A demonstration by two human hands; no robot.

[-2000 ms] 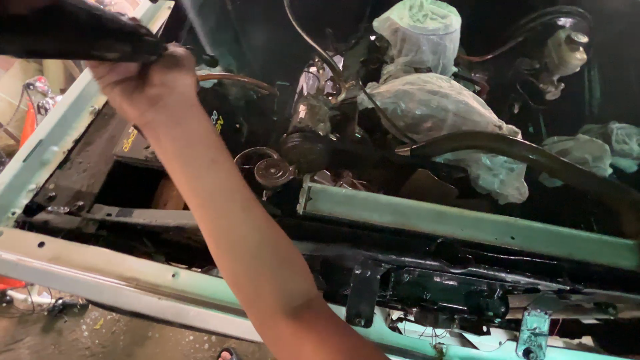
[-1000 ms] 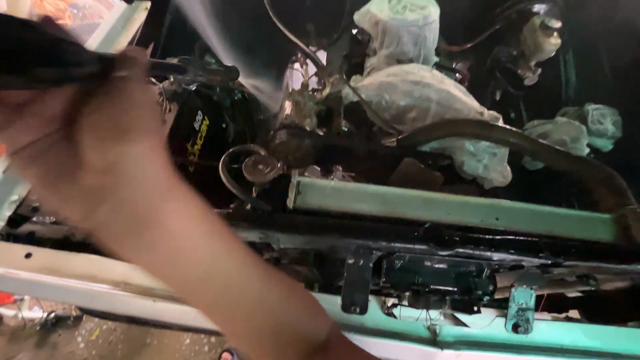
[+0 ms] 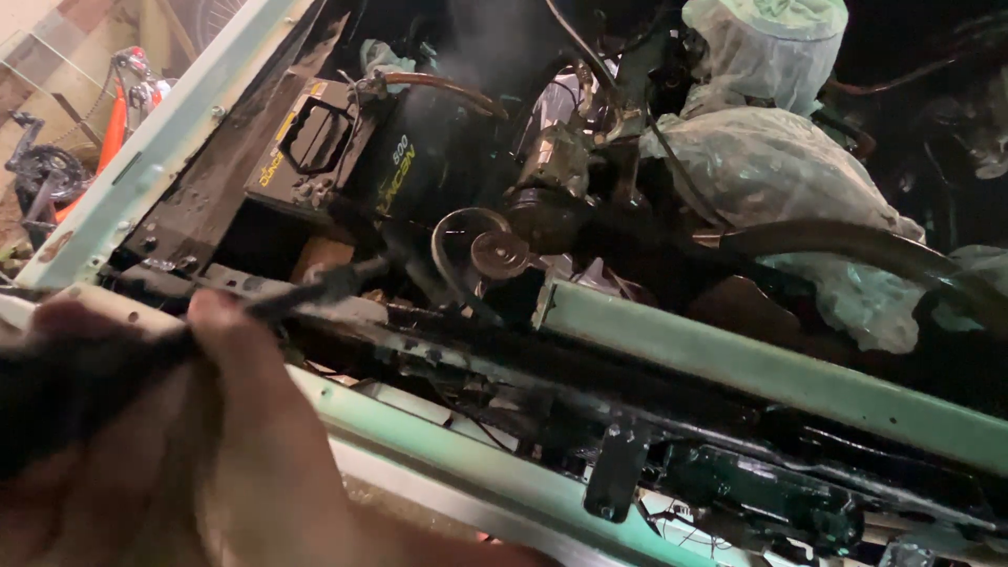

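Observation:
My right hand (image 3: 260, 425), blurred at the lower left, is closed around a black spray wand (image 3: 291, 303), its thumb along the top. The thin end of the wand points right and slightly up, over the front frame of a vehicle's engine bay. Beyond it sits a black car battery (image 3: 307, 142) with a carry handle and yellow lettering. A round cap (image 3: 500, 252) with a thin looped hose lies right of the wand's tip. Clear plastic bags (image 3: 776, 169) cover engine parts. Faint mist (image 3: 496, 39) hangs above the battery. My left hand is out of view.
A pale green metal crossbar (image 3: 748, 362) runs along the front of the bay, with a thick black hose (image 3: 843, 240) behind it. The pale green fender edge (image 3: 157, 150) borders the left side. Outside it stand a bicycle crank (image 3: 51, 169) and orange frame parts (image 3: 110, 134).
My right hand has come down from the upper left to the lower left with the wand. The jet of spray seen a second ago no longer shows; thin mist remains. The battery is more fully in view.

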